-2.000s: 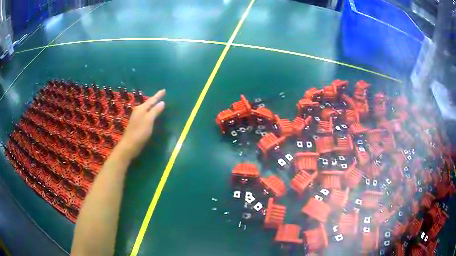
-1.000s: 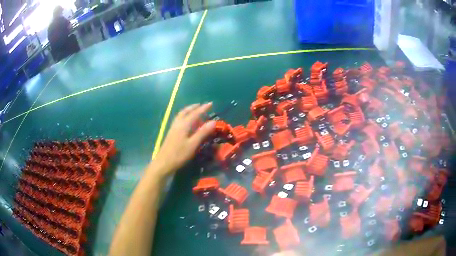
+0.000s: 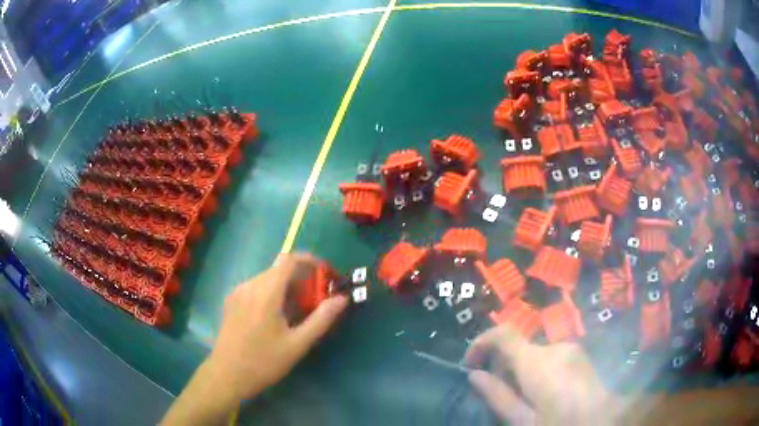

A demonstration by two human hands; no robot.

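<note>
My left hand is bare and holds an orange connector between thumb and fingers, low over the green table at the lower centre. Two white square terminals stick out to the connector's right. My right hand, partly hazy, holds a slim silver tool whose tip points left towards the connector, apart from it. Loose orange connectors with white squares lie jumbled just beyond and right of my right hand.
An orderly block of orange connectors with black wires standing up lies at the left. A yellow tape line runs between block and heap. A blue bin is cut off at the upper right. Haze blurs the right side.
My left hand has moved from the block to the heap, then nearer me, and now holds a connector. My right hand has come in with the tool. The view has shifted.
</note>
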